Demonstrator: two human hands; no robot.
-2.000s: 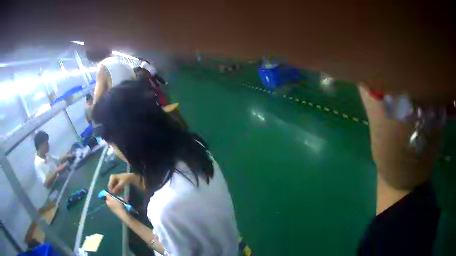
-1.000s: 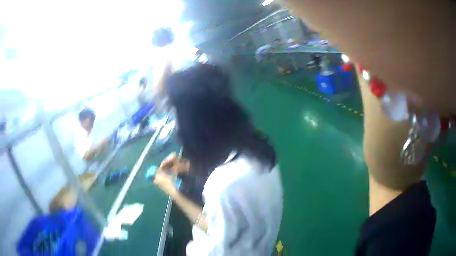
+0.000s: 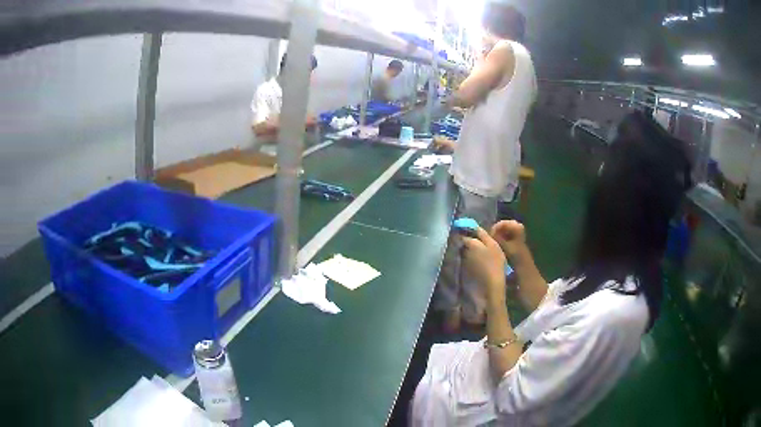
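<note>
Neither my left hand nor my right hand is in the picture now. Nearest in front of me, white paper sheets (image 3: 150, 406) lie at the bottom left edge, cut off by the frame. A white dispenser bottle (image 3: 217, 385) with a metallic top stands upright beside them. Behind it is a blue plastic bin (image 3: 142, 321) holding many black-and-blue devices (image 3: 150, 252). Crumpled white wipes (image 3: 309, 289) lie to the right of the bin, touching or beside a pale yellow piece (image 3: 350, 271).
A seated person in white (image 3: 576, 350) at the bench's right edge holds a light-blue item. Another person (image 3: 494, 108) stands beyond. A metal post (image 3: 294, 150) rises from the green bench (image 3: 334, 359). A cardboard tray (image 3: 219, 173) and more devices (image 3: 326, 191) lie behind.
The view has swung left and levelled onto the bench. The large blurred skin area and the arm-like shape with red and clear beads at the right have left the picture. The bottle and papers have appeared.
</note>
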